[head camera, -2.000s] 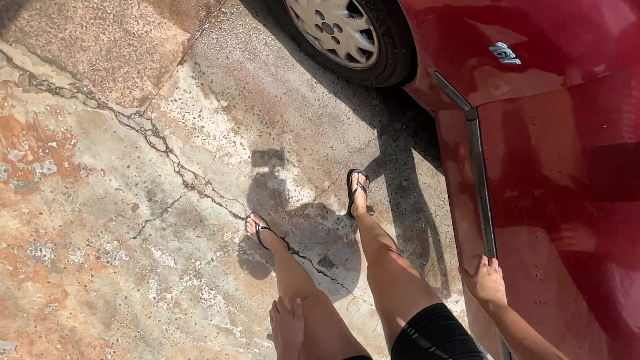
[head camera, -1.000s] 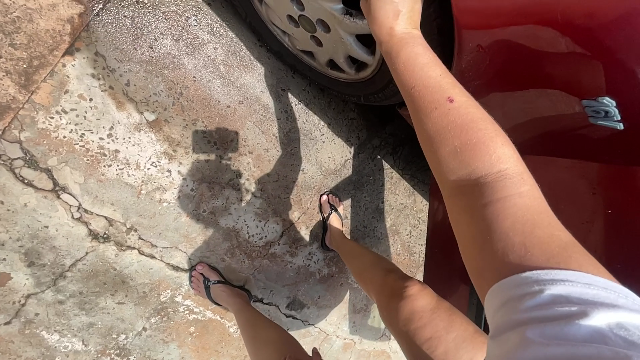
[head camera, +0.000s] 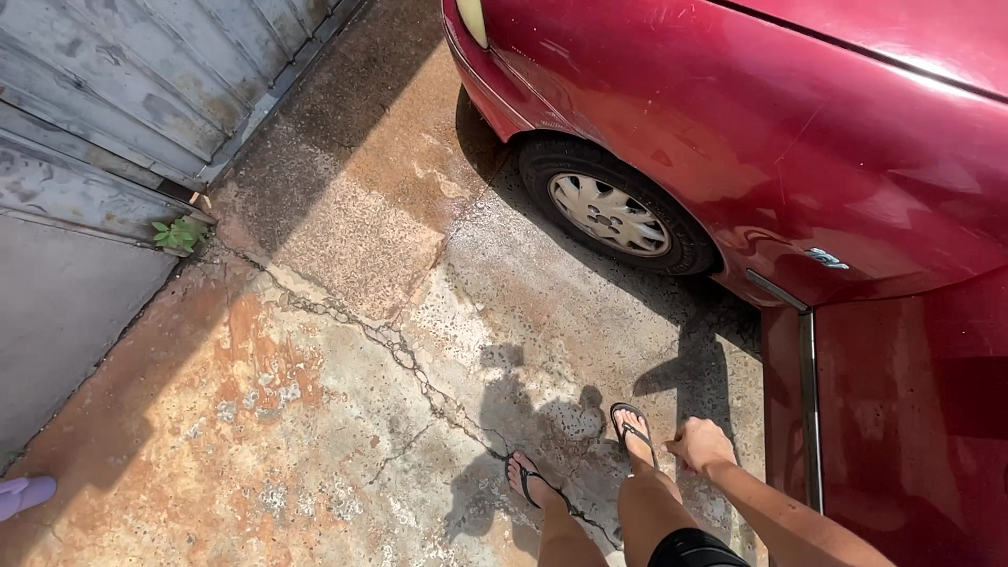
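Note:
My right hand (head camera: 699, 446) hangs in the air over the ground, its fingers curled; whether anything is inside them cannot be made out. It is nearest to my flip-flop (head camera: 630, 429), with the sill and door (head camera: 874, 394) of a red car to its right. The car's front wheel (head camera: 610, 214), with its silver hubcap, lies further forward. The other flip-flop (head camera: 529, 476) stands on the cracked concrete. My left hand is out of view.
A corrugated metal gate (head camera: 157, 79) and a low wall (head camera: 71, 315) border the left side. A small green plant (head camera: 178, 234) grows at their corner. A purple object (head camera: 27, 494) lies at the left edge. A crack (head camera: 409, 362) crosses the concrete.
The right arm, stretched over the front wheel a second ago, is now drawn back beside my leg. Two seconds ago a hand lay on my left leg. The view has shifted to show the gate.

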